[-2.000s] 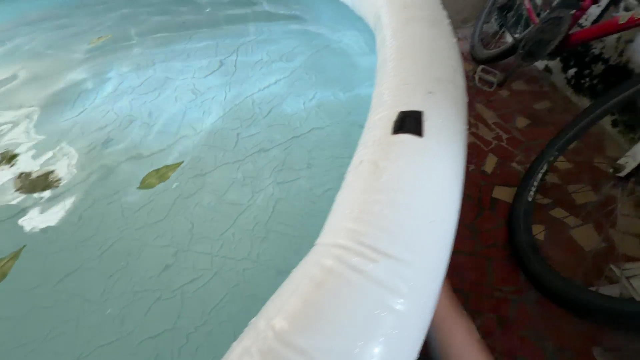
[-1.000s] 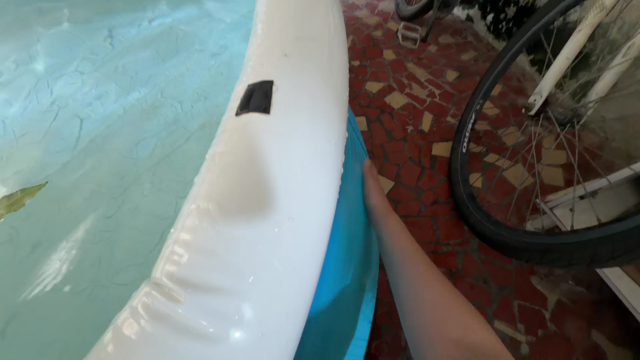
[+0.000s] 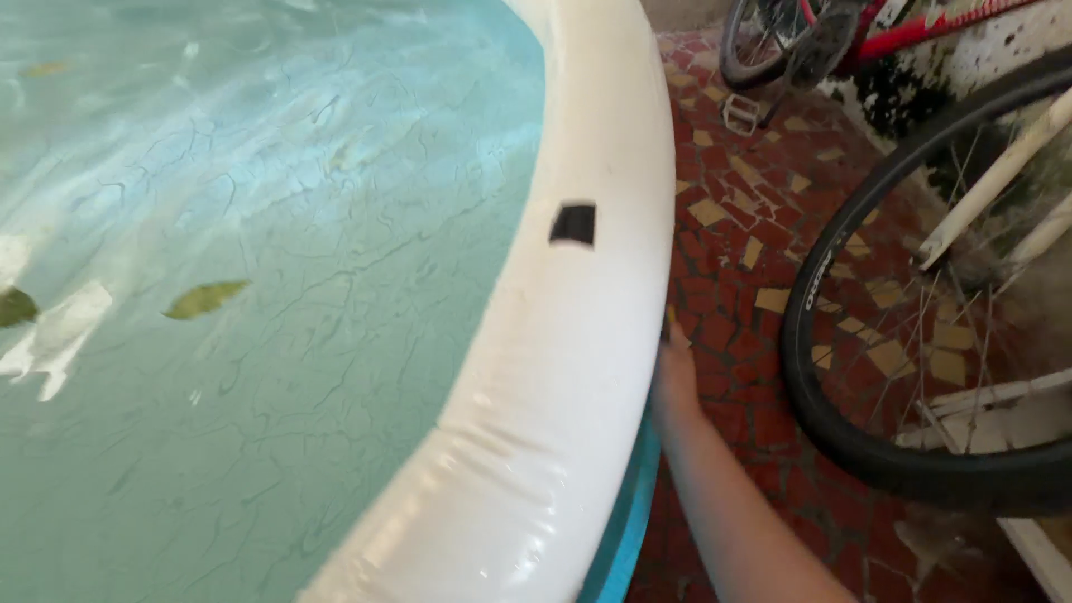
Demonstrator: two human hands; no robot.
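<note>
An inflatable pool's white top ring [image 3: 578, 335] curves down through the middle, with a small black patch [image 3: 574, 224] on it. Greenish water [image 3: 318, 352] fills the pool at left, and a green leaf [image 3: 205, 299] lies in it. My right hand [image 3: 677, 360] is low outside the ring, against or close to the blue pool wall [image 3: 624, 532]. A small dark and yellow thing shows at its fingertips, too blurred to name. The fingers are partly hidden by the ring, so their grip is unclear. My left hand is out of view.
Red and tan broken-tile flooring [image 3: 729, 318] runs along the pool's right side. A bicycle's front wheel [image 3: 804, 368] stands close to my right forearm. Farther back, a red bicycle [image 3: 879, 42] with a white pedal [image 3: 741, 115] is near a stained wall.
Two seconds ago only part of my right forearm showed at the bottom; one second ago the hand was against the blue wall. Less of that wall shows now. The view has shifted.
</note>
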